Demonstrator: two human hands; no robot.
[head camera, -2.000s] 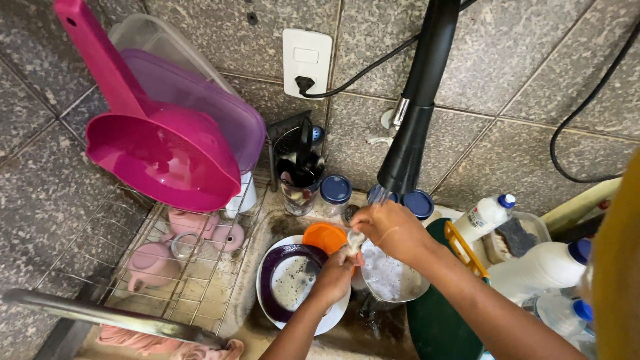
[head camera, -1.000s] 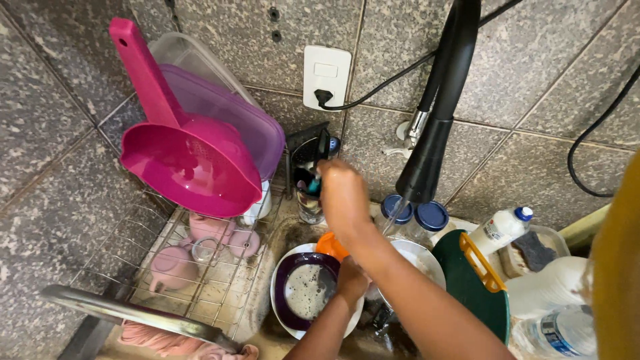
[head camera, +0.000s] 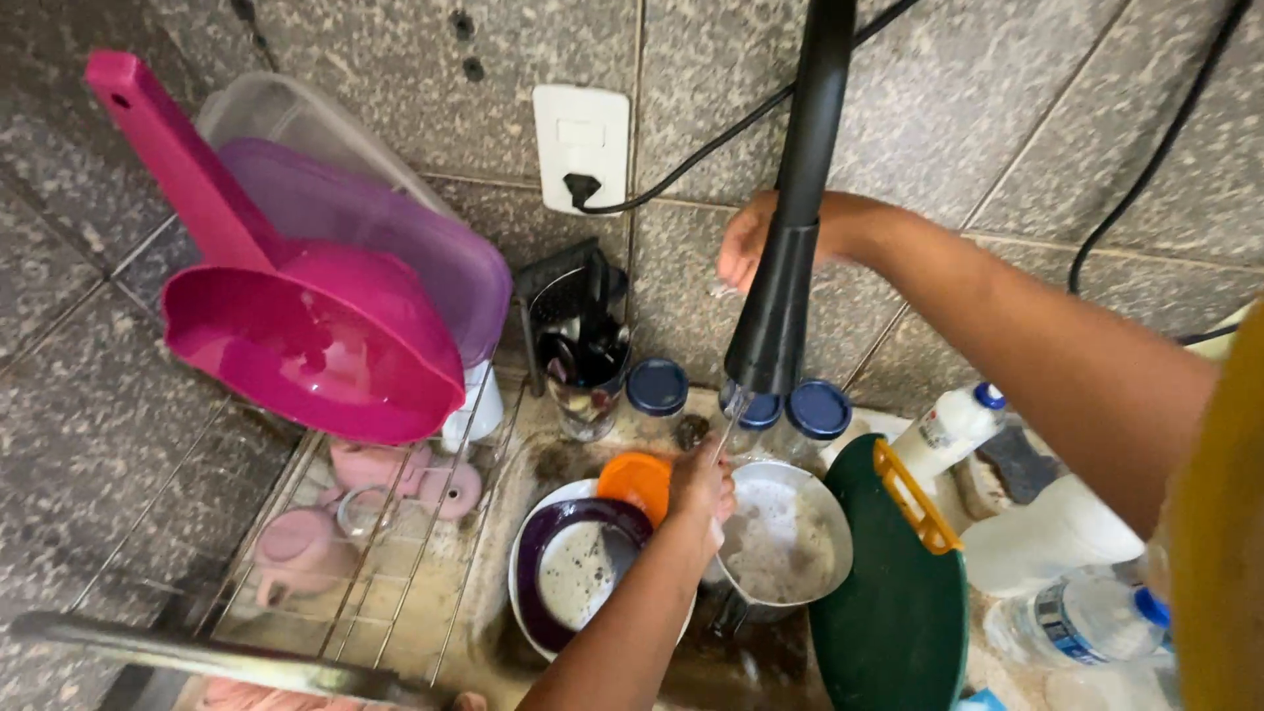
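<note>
Under the black faucet (head camera: 775, 326), my left hand (head camera: 699, 489) is closed in the running water, beside a metal pan of soapy water (head camera: 785, 533); what its fingers hold is too small to tell. My right hand (head camera: 746, 247) is raised behind the faucet near the tiled wall, its fingers bent and partly hidden; whether it holds anything is unclear. An orange bowl (head camera: 635, 484) and a purple-rimmed dish (head camera: 578, 573) with suds rest in the sink left of the pan. A glass of utensils (head camera: 588, 395) stands behind them.
A wire dish rack (head camera: 425, 563) at left holds pink cups (head camera: 304, 548) and a magenta long-handled strainer or scoop (head camera: 316, 346). Blue-lidded jars (head camera: 657, 387) line the sink's back edge. At right are a green board (head camera: 889, 592), a white bottle (head camera: 953, 430) and a plastic water bottle (head camera: 1076, 617).
My right hand was at the glass of utensils one second ago and is now farther right, behind the faucet. Two seconds ago both hands were together over the sink.
</note>
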